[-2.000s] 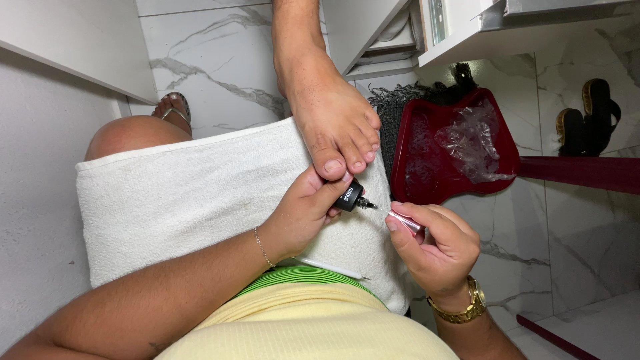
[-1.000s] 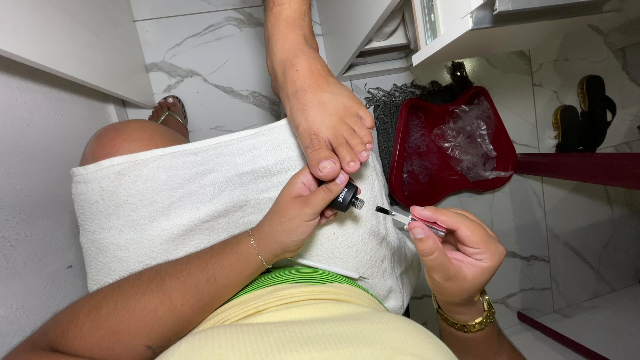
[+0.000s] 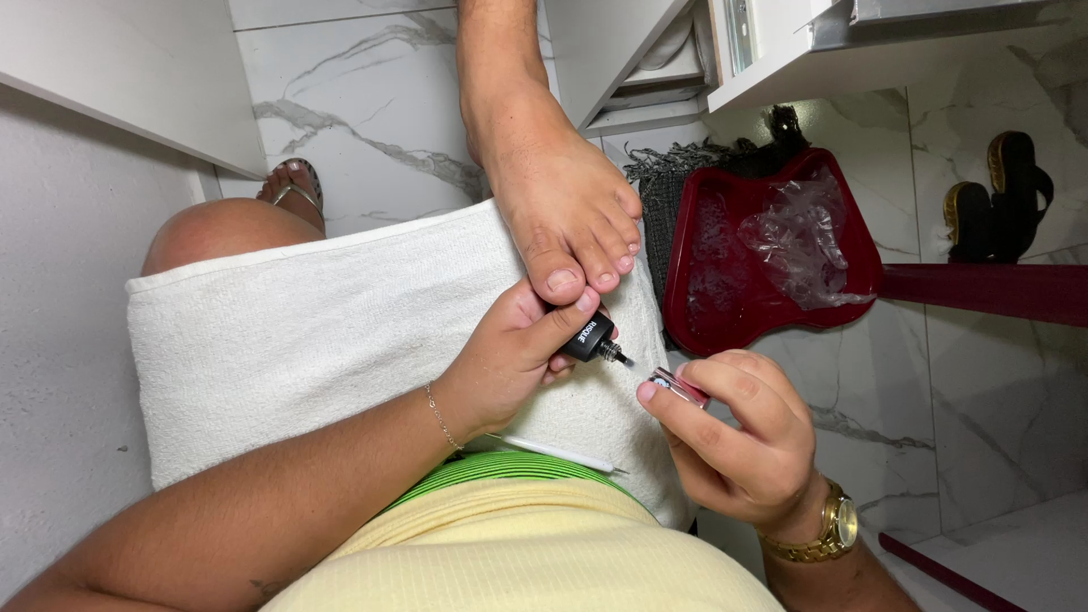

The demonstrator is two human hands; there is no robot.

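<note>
My left hand (image 3: 518, 348) holds a black Risqué nail polish bottle (image 3: 589, 337), its threaded neck pointing right and down. That hand's thumb lies by the big toe of another person's bare foot (image 3: 561, 195), which rests on a white towel (image 3: 340, 331) over my lap. My right hand (image 3: 744, 429) pinches the polish brush's cap (image 3: 678, 388) between thumb and fingers. The brush tip (image 3: 623, 359) is at the mouth of the bottle; how far it is inside cannot be told. A thin white tool (image 3: 557, 452) lies on the towel near my waist.
Right of the foot stands a dark red basin (image 3: 710, 319) with clear plastic in it, beside a dark fringed mat (image 3: 659, 208). Black sandals (image 3: 999, 204) lie farther right on the marble-look floor. White cabinetry (image 3: 629, 51) is at the top, a white panel (image 3: 127, 68) at upper left.
One second ago the brush was outside the bottle, to its right; now its tip is at the bottle's mouth. My right hand has moved left with it. The foot has stayed in place.
</note>
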